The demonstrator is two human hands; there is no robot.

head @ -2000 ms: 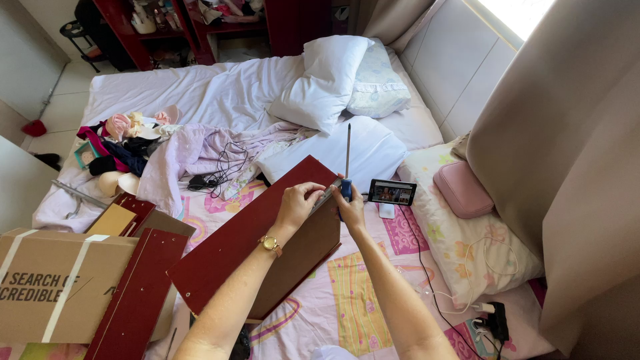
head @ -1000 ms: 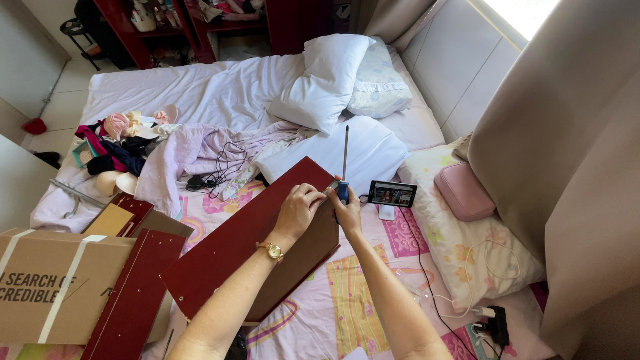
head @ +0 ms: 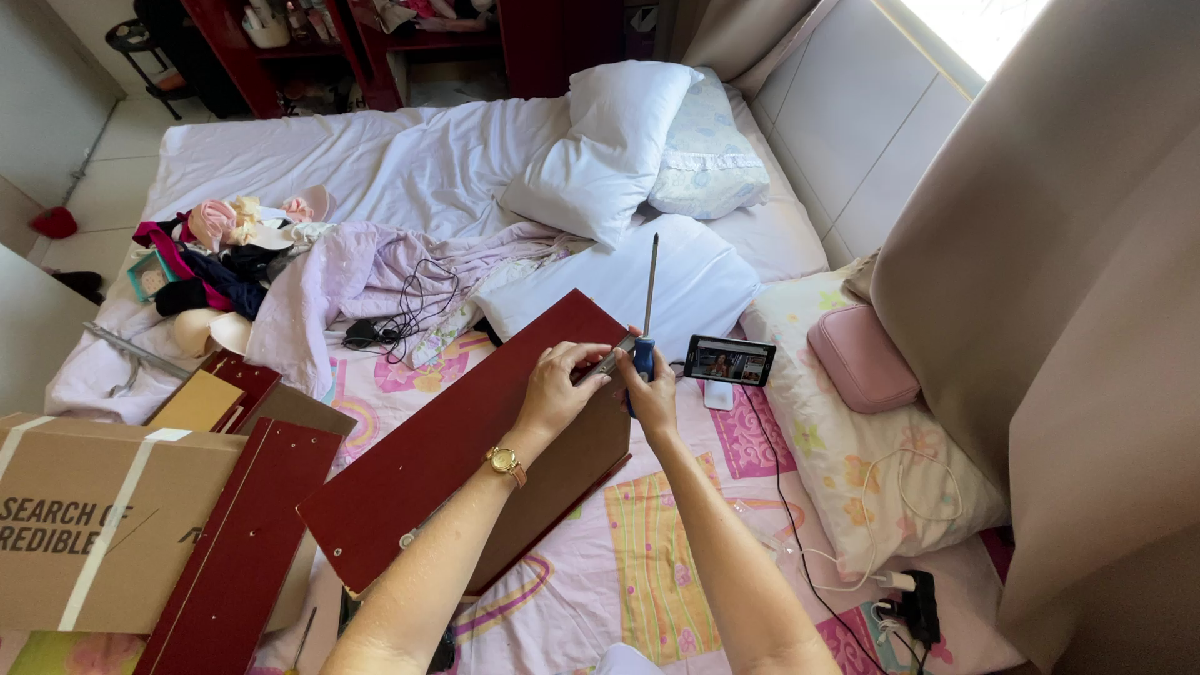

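Note:
My right hand [head: 653, 394] is closed around the blue handle of a screwdriver [head: 650, 291], its long shaft pointing up and away from me. With the fingertips of my left hand [head: 555, 389] I touch a metal drawer slide [head: 609, 361] along the edge of a dark red drawer [head: 469, 412]. The drawer rests tilted on the bed between my forearms, its brown panel facing right. The fingers of my right hand are also near the slide's far end. Whether my left fingers grip the slide or a small part on it is hard to tell.
Left lie a cardboard box [head: 84, 525], a dark red board [head: 239, 553] and clothes [head: 216, 253]. A smartphone [head: 729, 360] stands right of my right hand, a pink case [head: 862, 358] on a pillow beyond. Cables [head: 783, 487] run down the right. Another screwdriver [head: 302, 637] lies near the bottom.
My left hand has shifted slightly at the drawer's edge, and the screwdriver's shaft leans a little more to the right than one second ago.

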